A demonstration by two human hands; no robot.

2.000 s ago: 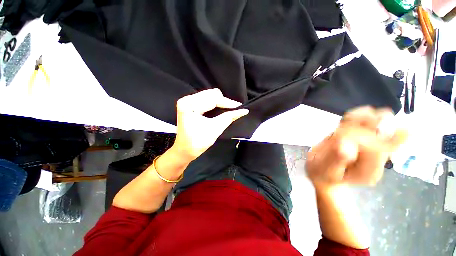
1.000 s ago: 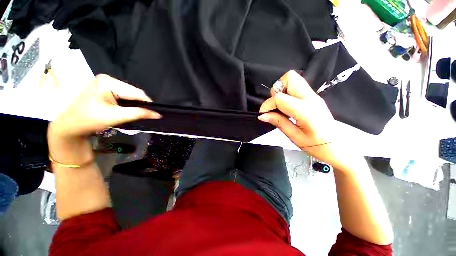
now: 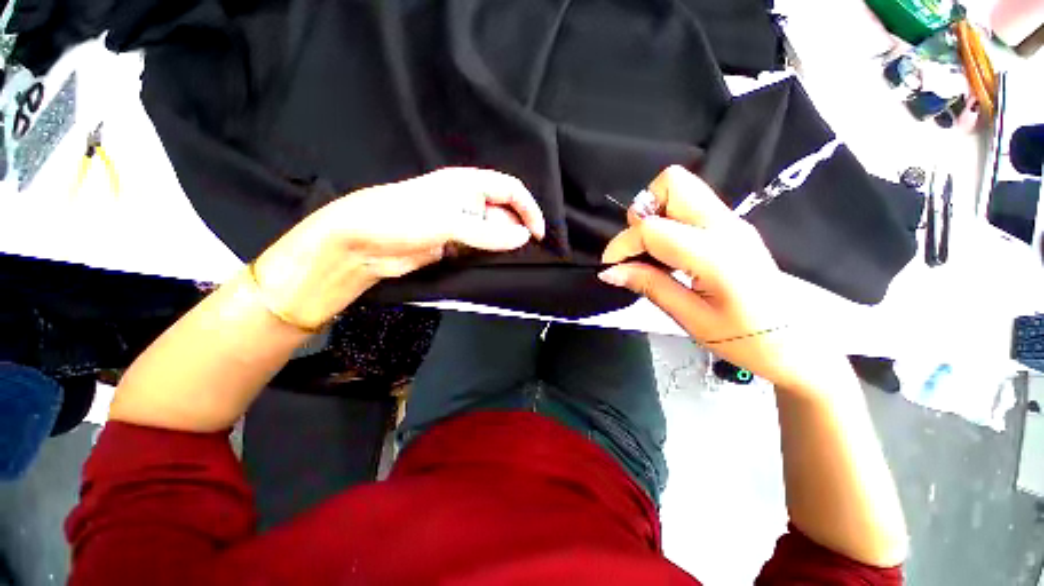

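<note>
The large black garment [image 3: 458, 103] is draped over the table and its front edge. Its folded hem edge [image 3: 550, 268] runs level between my hands. My right hand [image 3: 704, 258] pinches the right end of the fold between thumb and a fingertip. A silvery ring-like band shows on a right finger, and a thin needle [image 3: 616, 200] sticks out to the left beside it. A fine dark thread crosses my right wrist. My left hand [image 3: 447, 218] is bent over the fold, its fingertips near the edge; whether they grip the cloth I cannot tell.
Yellow-handled snips [image 3: 96, 160] lie at left, black scissors handles [image 3: 28, 110] further left. At right are a slim dark tool [image 3: 939, 218], an orange-handled tool [image 3: 975, 66] and a green packet [image 3: 910, 16]. White marks [image 3: 790, 177] show on the cloth. The white table's edge [image 3: 92, 254] runs above my lap.
My right hand came from the right to pinch the fold. My left hand went left along the fold, then moved back right, closer to my right hand.
</note>
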